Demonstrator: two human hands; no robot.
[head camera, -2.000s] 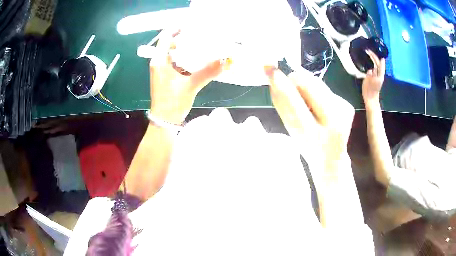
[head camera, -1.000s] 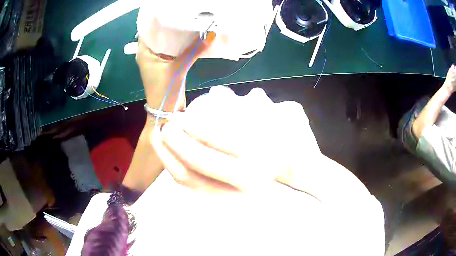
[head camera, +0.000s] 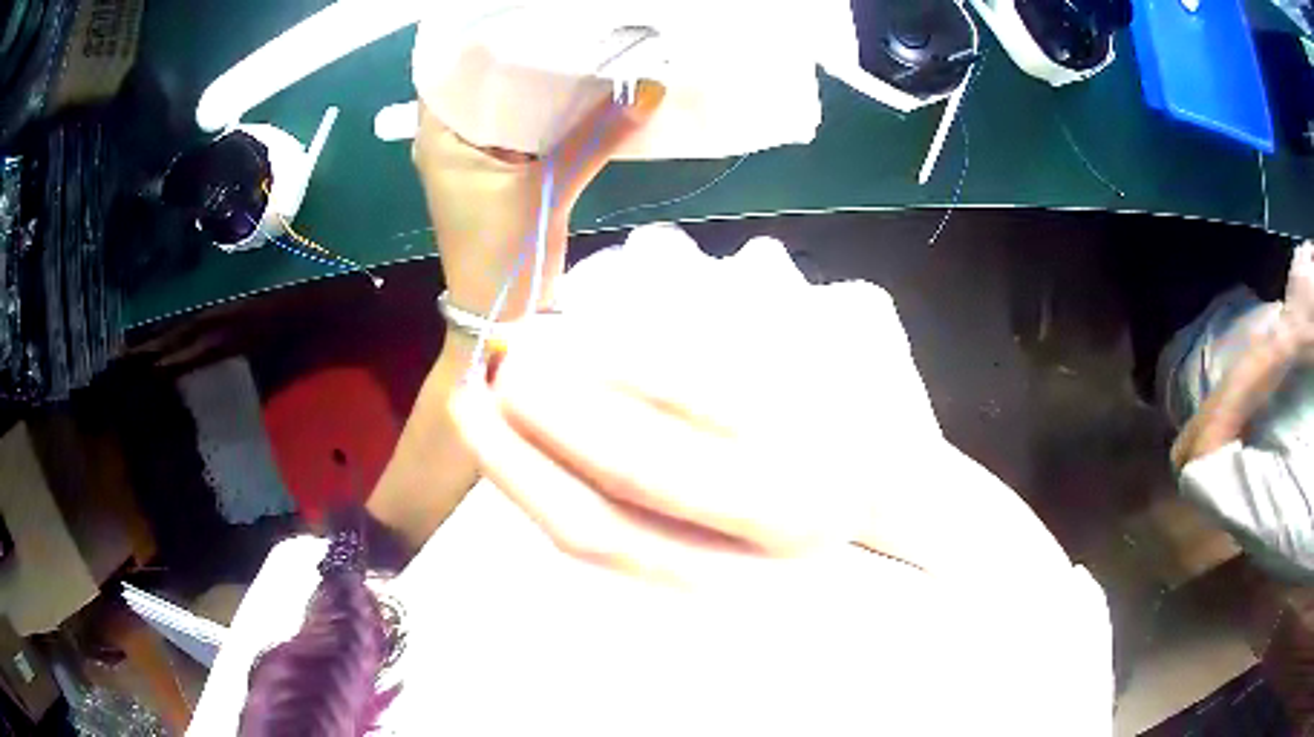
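Observation:
A white camera housing (head camera: 735, 87), overexposed and cut off by the top edge, is in my left hand (head camera: 497, 202). My left thumb lies beside a small hole in it. Thin bluish and white lead wires (head camera: 545, 216) run from the hole down across my left wrist to my right hand (head camera: 620, 461). My right hand pinches the wires between its fingertips in front of my chest; its outline is washed out against my white clothing. A long white antenna (head camera: 303, 65) extends left from the housing.
A camera unit with coloured wires (head camera: 238, 187) lies left on the green bench (head camera: 368, 216). More units (head camera: 915, 51) and a blue tray (head camera: 1203, 72) are right. A red stool (head camera: 332, 432) stands below. Another person's arm (head camera: 1254, 389) is far right.
My right hand has moved from the housing down towards my chest, drawing the wires out long. The other person's hand has left the unit at the right. The view has shifted.

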